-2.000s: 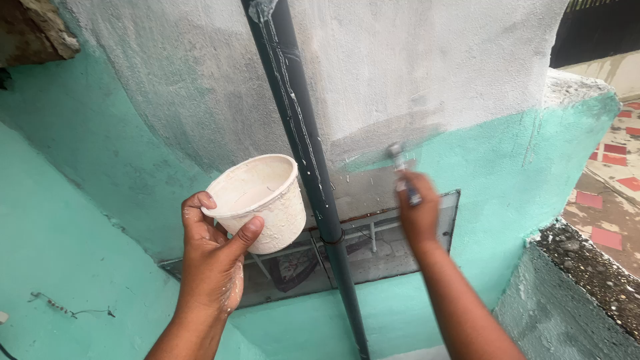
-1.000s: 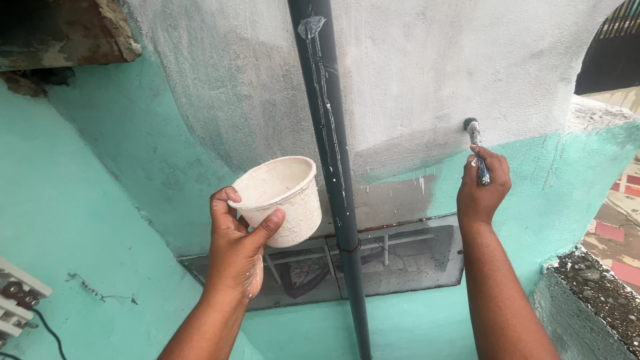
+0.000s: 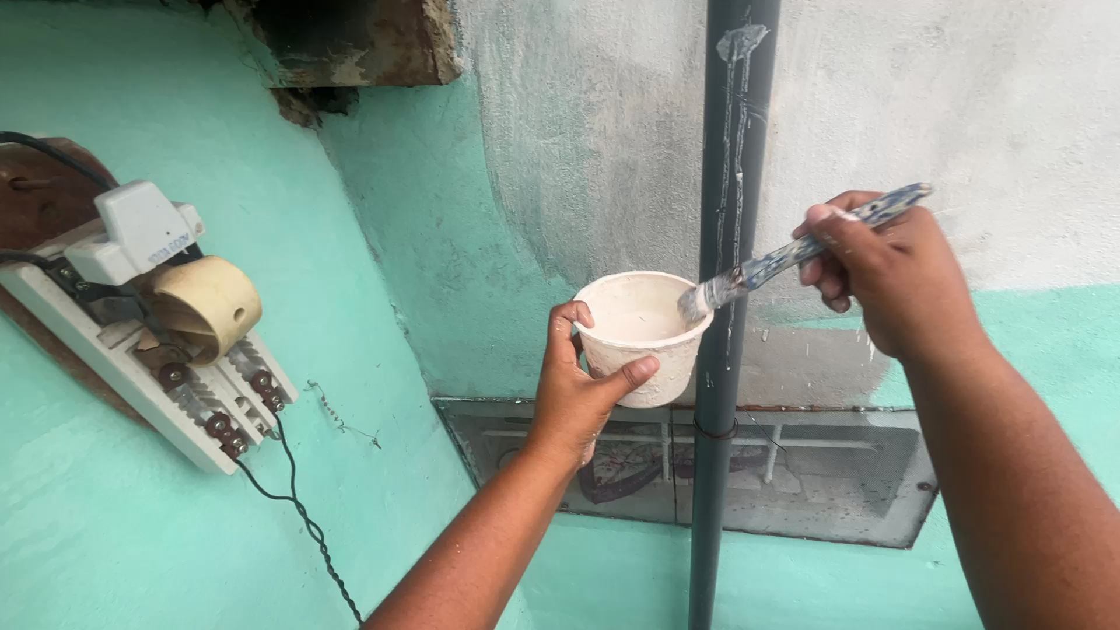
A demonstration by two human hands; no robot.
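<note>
My left hand (image 3: 582, 385) grips a white plastic tub (image 3: 652, 372) by its rim and side, and whitish paint lies inside it. In my right hand (image 3: 888, 254) is a paintbrush (image 3: 792, 251) with a blue-and-white spattered handle. Its bristles are at the right side of the tub's opening, just inside the rim. Behind the tub and brush runs a dark grey pipe (image 3: 713, 490) with white drips. The wall (image 3: 892, 114) behind shows white and grey coating above turquoise paint.
An exposed electrical knife switch (image 3: 166, 341) with bare metal parts and twisted black wires (image 3: 315, 529) is mounted on the turquoise wall at left. A screened vent window (image 3: 814, 472) sits low behind the pipe. A rusty, broken ledge (image 3: 367, 44) juts out at top left.
My right hand has brought the brush from the wall, right of the pipe, to the tub. The view has swung left, bringing the electrical switch into full sight.
</note>
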